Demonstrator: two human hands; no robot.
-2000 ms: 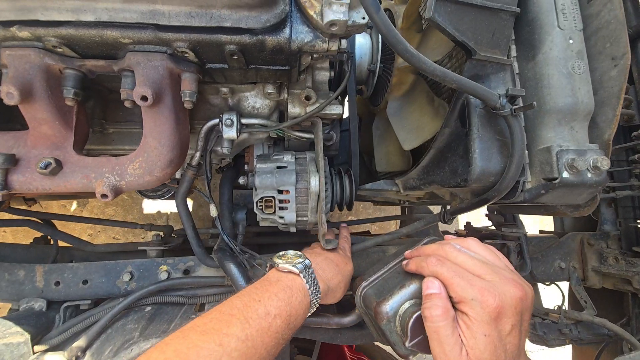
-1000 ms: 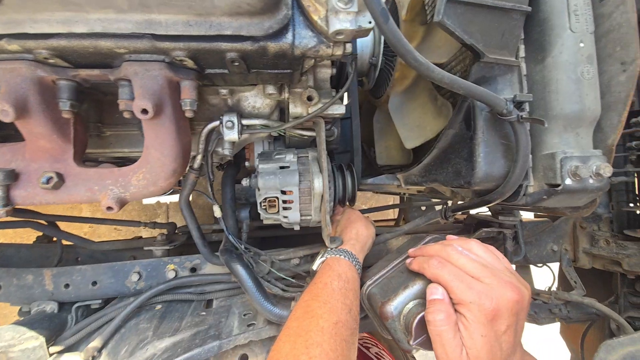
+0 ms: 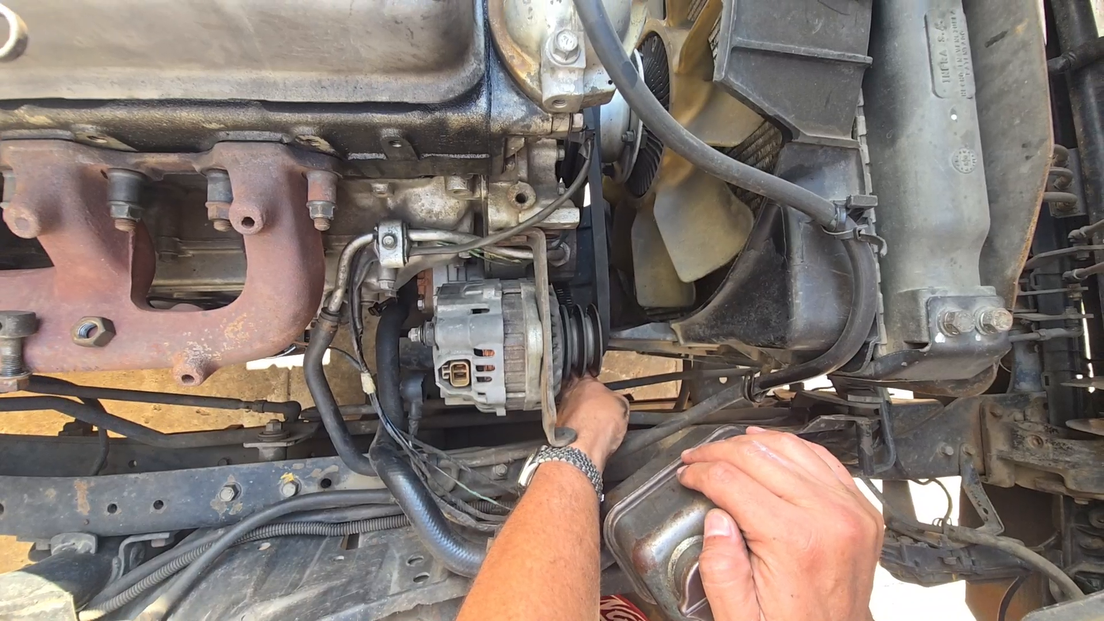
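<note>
My left hand, with a metal watch band at the wrist, reaches under the pulley of an alternator. Its fingertips are hidden behind the pulley, so whether they grip anything does not show. A flat metal bracket bar crosses in front of the alternator and ends close to that wrist. My right hand rests over a worn metal reservoir, thumb near its round neck and fingers over its upper edge. A dark belt runs upward behind the pulley.
A rusty exhaust manifold is at left. Pale fan blades and a black shroud stand right of the belt. A black hose arches above them. Cables and a thick hose lie along the frame rail.
My left hand has moved from below the bracket bar's lower end to the underside of the pulley, its fingers passing out of sight. My right hand has stayed at the metal reservoir.
</note>
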